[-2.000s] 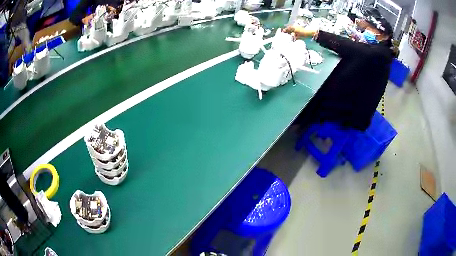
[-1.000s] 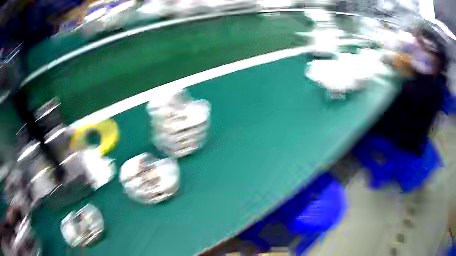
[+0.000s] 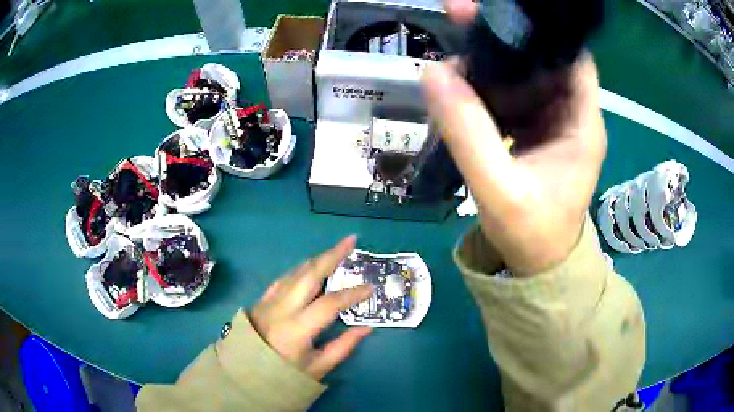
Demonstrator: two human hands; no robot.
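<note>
A white housing [image 3: 422, 286] with a flat circuit board lies in front of me. My left hand [image 3: 310, 310] is at its left side, with fingertips at the upper edge, on the board and at the lower edge. My right hand [image 3: 523, 169] grips a black electric screwdriver [image 3: 531, 40], raised in front of the feeder's right side. Its tip is hard to make out. The screw feeder [image 3: 382, 92], white-grey with printed lettering, stands behind the housing; the screwdriver and right hand hide its right part.
Several white shells [image 3: 181, 261] with red wires stand in a cluster at left. A small open cardboard box [image 3: 291, 68] stands left of the feeder. Several shells [image 3: 648, 209] lean in a row at right. A conveyor with white edging curves behind; blue stools show at the lower corners.
The view has swung from the bench's right side to the work spot. Both hands, the screwdriver and the red-wired shells now show; the neighbouring person and yellow tape roll are out of view.
</note>
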